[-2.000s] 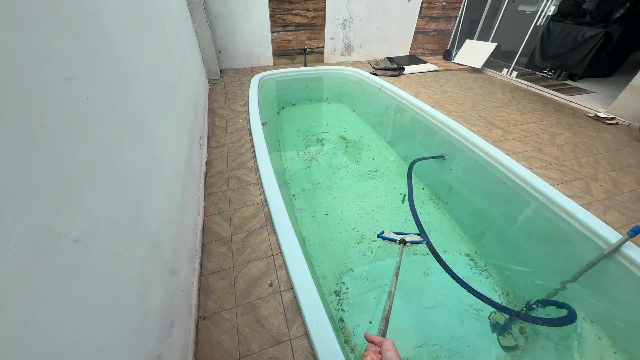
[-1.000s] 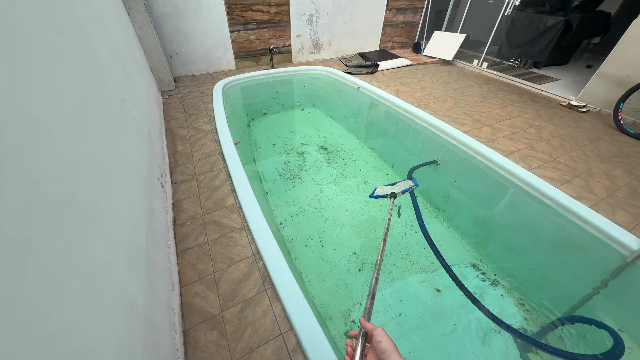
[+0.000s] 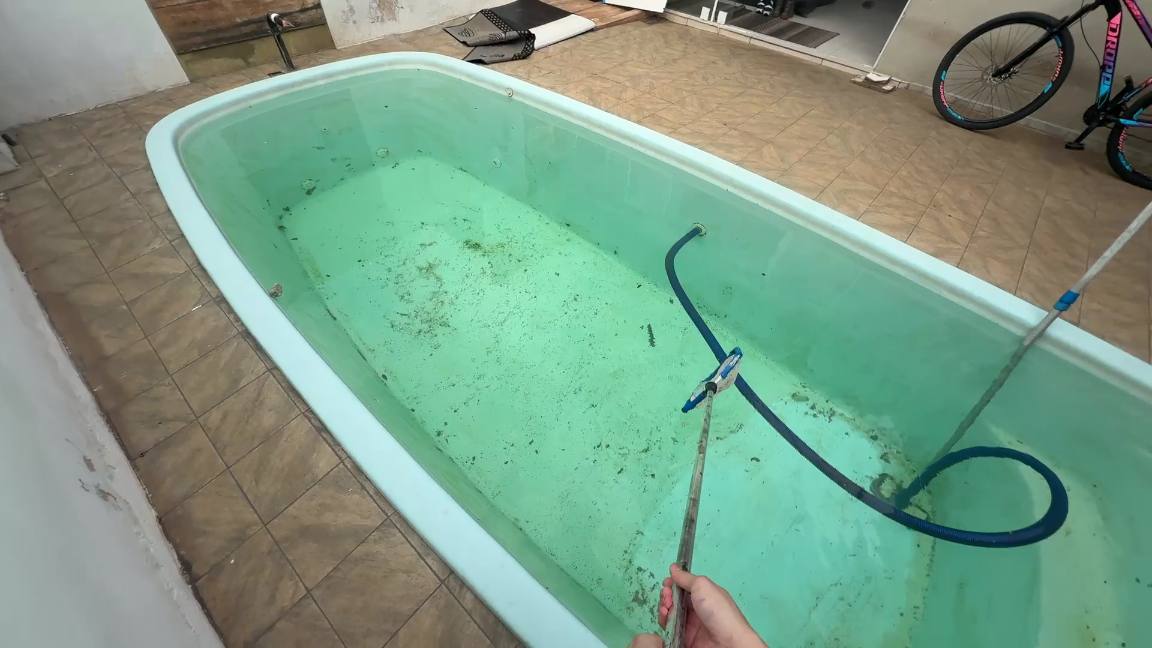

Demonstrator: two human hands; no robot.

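Observation:
My right hand [image 3: 706, 607] is closed around a worn metal pole [image 3: 693, 495], low in the view. A sliver of my left hand [image 3: 645, 641] shows beside the pole at the bottom edge; its fingers are hidden. The pole ends in a flat blue-and-white pool-tool head [image 3: 715, 380], tilted, over the pool. Behind it a dark blue hose [image 3: 783, 427] runs from a fitting in the far side wall and loops at the right. Greenish water fills the pool [image 3: 477, 540], with dark debris scattered on its bottom.
A second pole [image 3: 1111, 247] with a blue collar leans over the far rim into the water, at the right. Brown tiles [image 3: 288, 468] lie between the near rim and a white wall [image 3: 81, 504]. Mats [image 3: 517, 31] lie beyond the pool; a bicycle [image 3: 1003, 72] stands back right.
The view has swung right and down, bringing the bicycle further in. The pole's head has turned from nearly level to steeply tilted. A second hand now shows at the bottom edge.

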